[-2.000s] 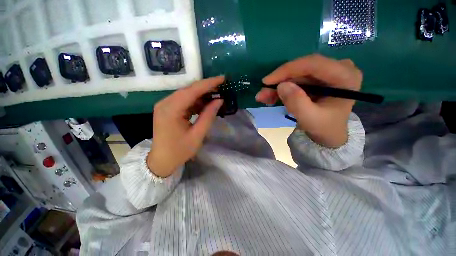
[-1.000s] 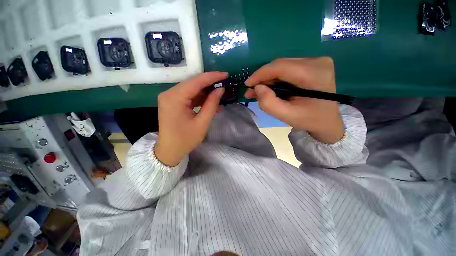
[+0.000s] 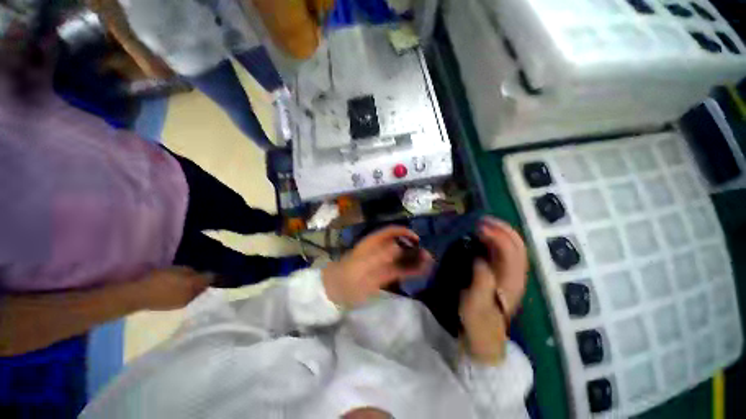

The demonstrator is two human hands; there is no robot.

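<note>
My left hand (image 3: 375, 266) is in front of me, below the press, with a small dark piece (image 3: 406, 252) between thumb and fingers; it looks like a black housing, but is blurred. My right hand (image 3: 497, 274) is beside the foam tray (image 3: 514, 184), fingers curled. A dark shape shows at its fingertips and a slim dark line near its palm; blur hides what it holds. The tray's near column holds several black housings (image 3: 563, 252).
The bench press (image 3: 323, 90) stands ahead with a black press fixture (image 3: 362, 117) on its plate and a red button (image 3: 400, 170) in front. Stacked white trays (image 3: 523, 114) are right of it. A person in pink (image 3: 106, 221) is close at left; another person (image 3: 192, 33) is beyond.
The view has swung left to the press. The hands have moved apart and away from the dotted strip, which is out of view. The dark piece stays in my left hand.
</note>
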